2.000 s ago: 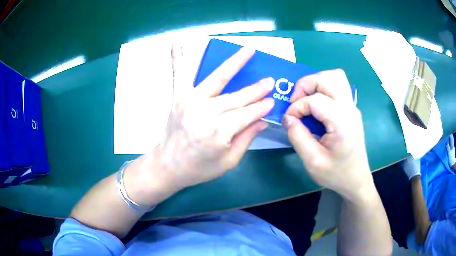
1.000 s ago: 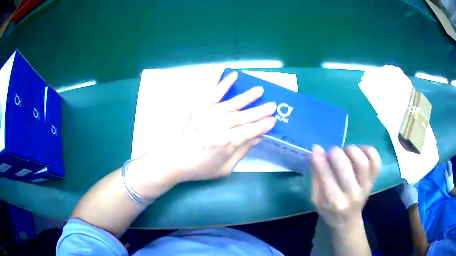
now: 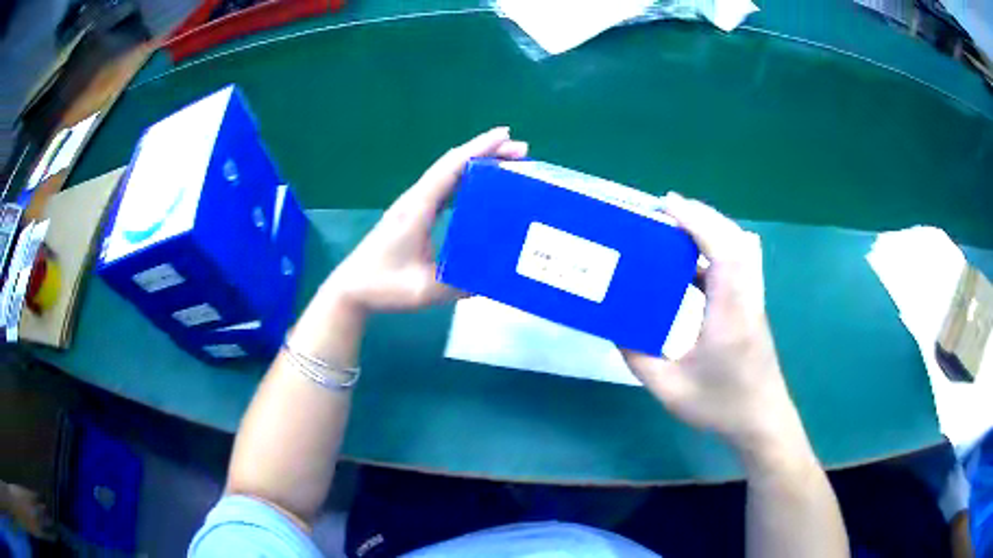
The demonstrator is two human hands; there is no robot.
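A closed blue box (image 3: 490, 234) with a white barcode label on the side facing me is held up above the bench, tilted down to the right. My left hand (image 3: 403, 240) holds its left end, fingers behind the top corner. My right hand (image 3: 719, 316) grips its right end, thumb at the lower corner and fingers at the upper one. A white sheet (image 3: 534, 343) lies on the green bench below, partly hidden by the box.
Blue boxes (image 3: 201, 245) stand grouped at the left. Brown cardboard (image 3: 82, 251) with a yellow and red roll (image 3: 44, 281) lies far left. A red tray (image 3: 256, 20) and white sheets (image 3: 577, 20) are at the back. A brown piece (image 3: 967, 327) rests on white sheets (image 3: 915, 262) at right.
The box has been lifted off the white sheet and turned so its labelled side faces me. My left hand moved from its top to its left end; my right now grips it. The view swung left.
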